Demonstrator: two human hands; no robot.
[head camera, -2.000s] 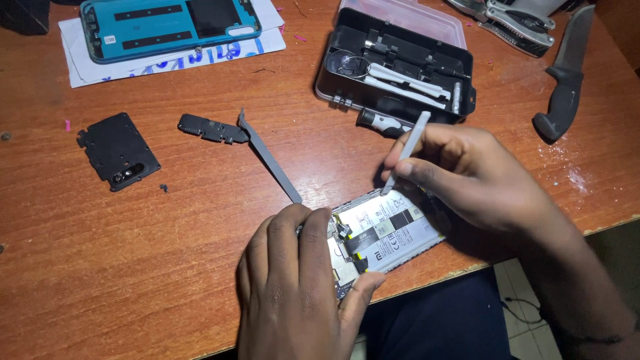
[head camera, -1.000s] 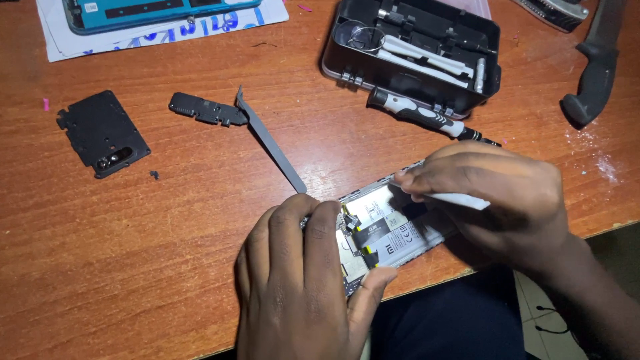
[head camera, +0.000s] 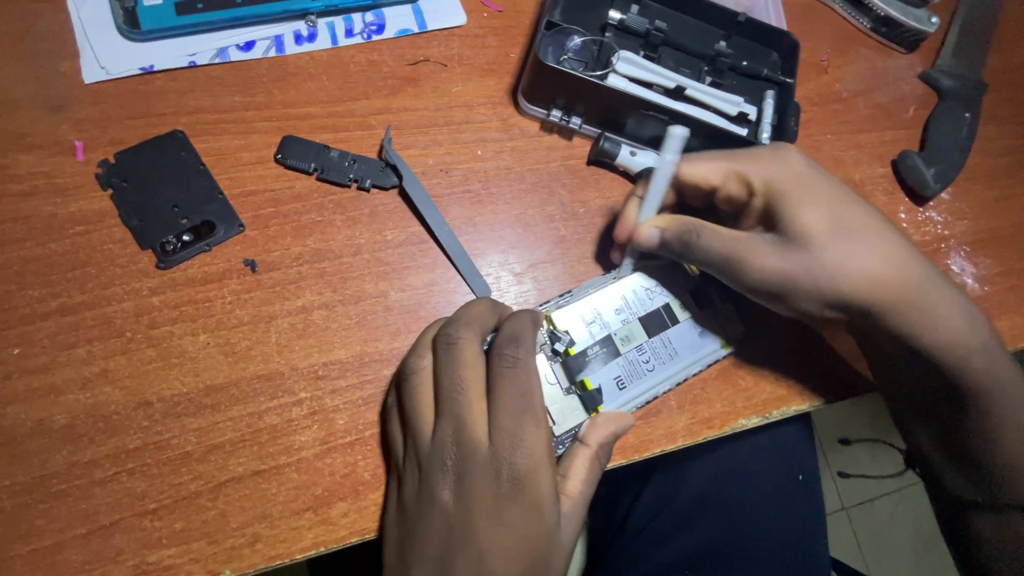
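An opened smartphone (head camera: 560, 400) lies near the table's front edge, its printed battery (head camera: 640, 332) exposed. My left hand (head camera: 480, 408) grips the phone's left end, fingers over the top and thumb at the near edge. Between thumb and fingers, my right hand (head camera: 720, 216) holds a grey-white pry tool (head camera: 660, 172), its tip at the battery's far long edge. Just beyond my left fingertips lies a pair of dark tweezers (head camera: 440, 224), touching a black plastic phone part (head camera: 332, 162). A black rear cover plate with camera lenses (head camera: 172, 192) rests farther left.
An open black tool case (head camera: 552, 84) holds white pry tools and bits. In front of it lies a screwdriver (head camera: 624, 154), partly behind my right hand. A knife (head camera: 944, 120) and a metal multi-tool (head camera: 888, 20) are at the right. A blue phone cover (head camera: 168, 18) sits on paper (head camera: 440, 12).
The pry tool in my right hand was tilted low over the battery a second ago; now it stands steeper at the battery's far edge. My left hand stays on the phone.
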